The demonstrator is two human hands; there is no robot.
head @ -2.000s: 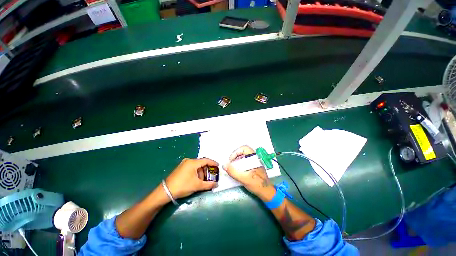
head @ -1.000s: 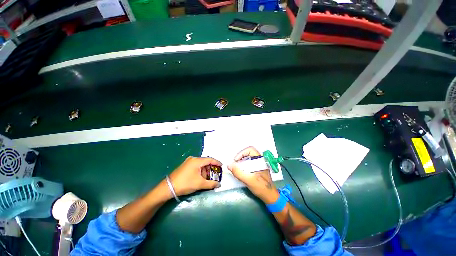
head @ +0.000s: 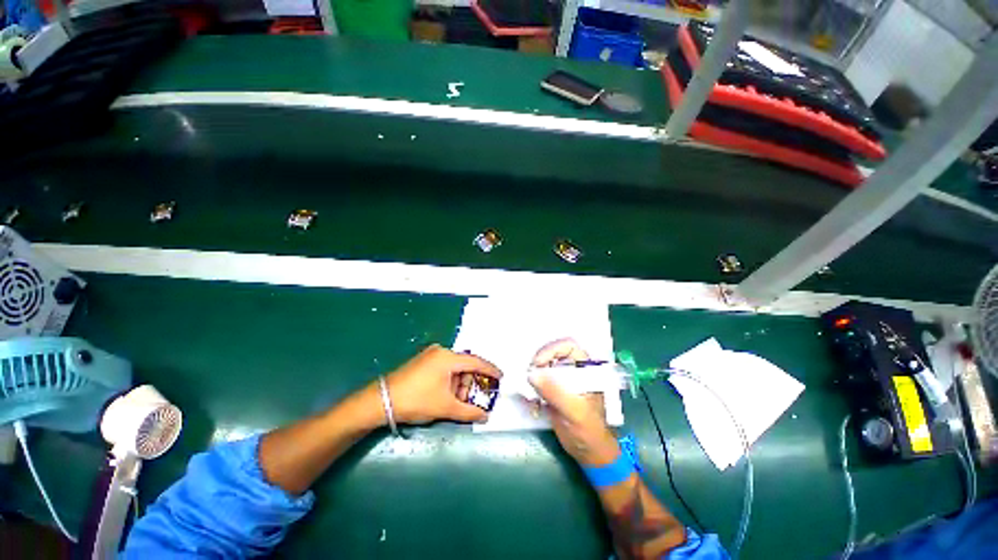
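Note:
My left hand (head: pixel 436 385) holds a small electronic module (head: pixel 479 391) between thumb and fingers over the white paper mat (head: pixel 536 317). The module is dark with gold and white bits. My right hand (head: pixel 567 394) grips a white glue syringe (head: pixel 591 378) like a pen, to the right of the module. Its green adapter head (head: pixel 631 373) points right, with a clear air hose (head: pixel 717 400) and a thin dark cord running from it. The syringe's tip is too small to make out, and a gap shows between the two hands.
Several modules (head: pixel 488 240) lie spaced along the green conveyor belt (head: pixel 383 186) beyond the white rail (head: pixel 372 278). Loose white paper (head: pixel 735 399) and a black controller (head: pixel 875 377) are at right. A blue fan (head: pixel 60 383) and small white fan (head: pixel 142 423) are at left. A slanted white post (head: pixel 865 197) crosses the belt.
The view has tilted and shifted. My right hand and syringe have moved slightly right, away from the module. My left hand still holds the module.

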